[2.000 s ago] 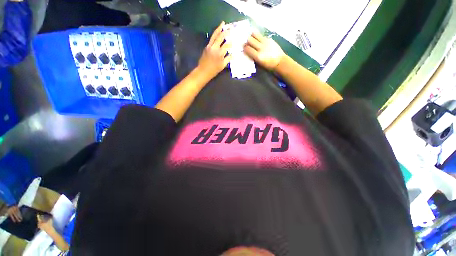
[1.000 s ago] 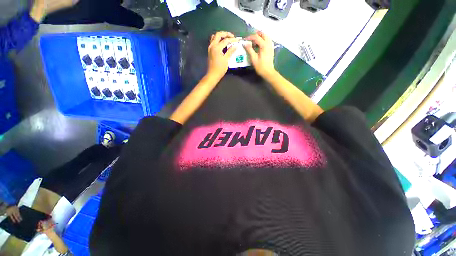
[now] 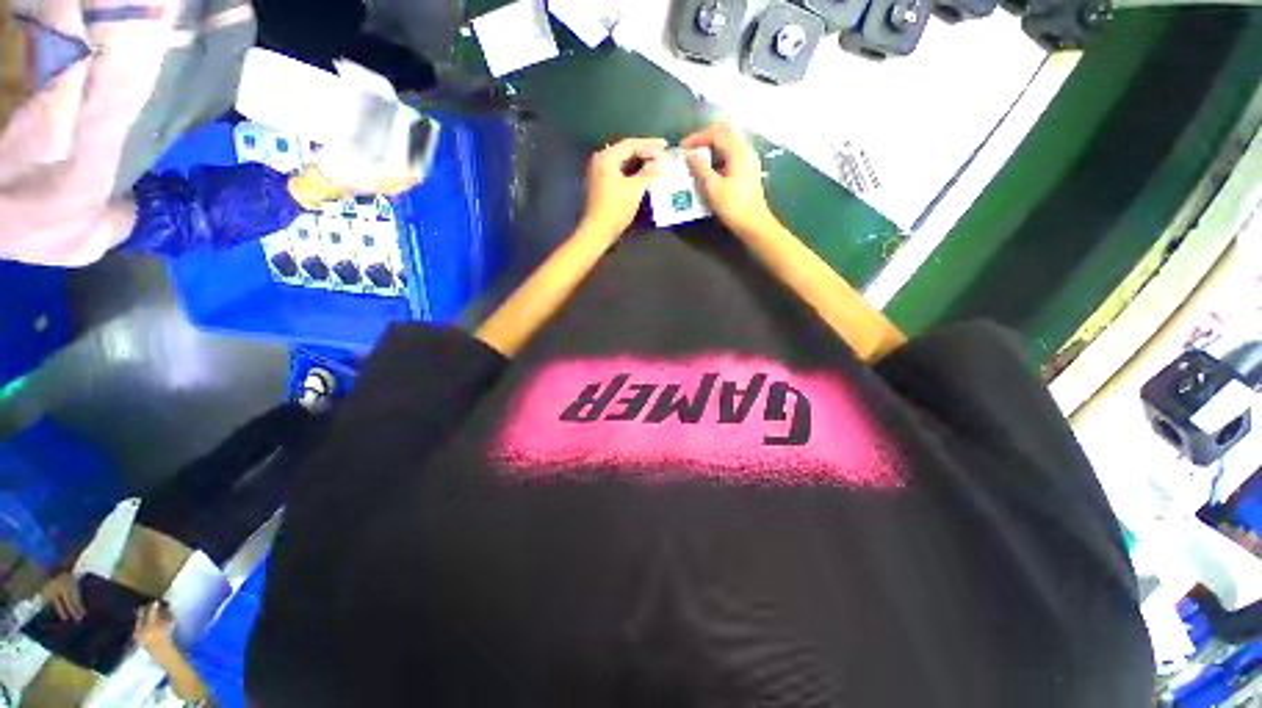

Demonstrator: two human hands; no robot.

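A small white retail box with a teal print is held just in front of my body at the near edge of the green surface. My left hand and my right hand grip its two upper sides, fingertips at its far edge. My fingers partly hide the top of the box, so I cannot tell whether the flap there is closed.
A blue crate holds rows of white boxes with dark prints. Another person's sleeved arm reaches over it with white boxes in hand. Black devices stand on the white sheeting at the top. A black cube lies at far right.
The box, a long unfolded white shape two seconds ago, is now compact with its teal print facing up. Another person's arm has come in over the crate. More black devices show at the top.
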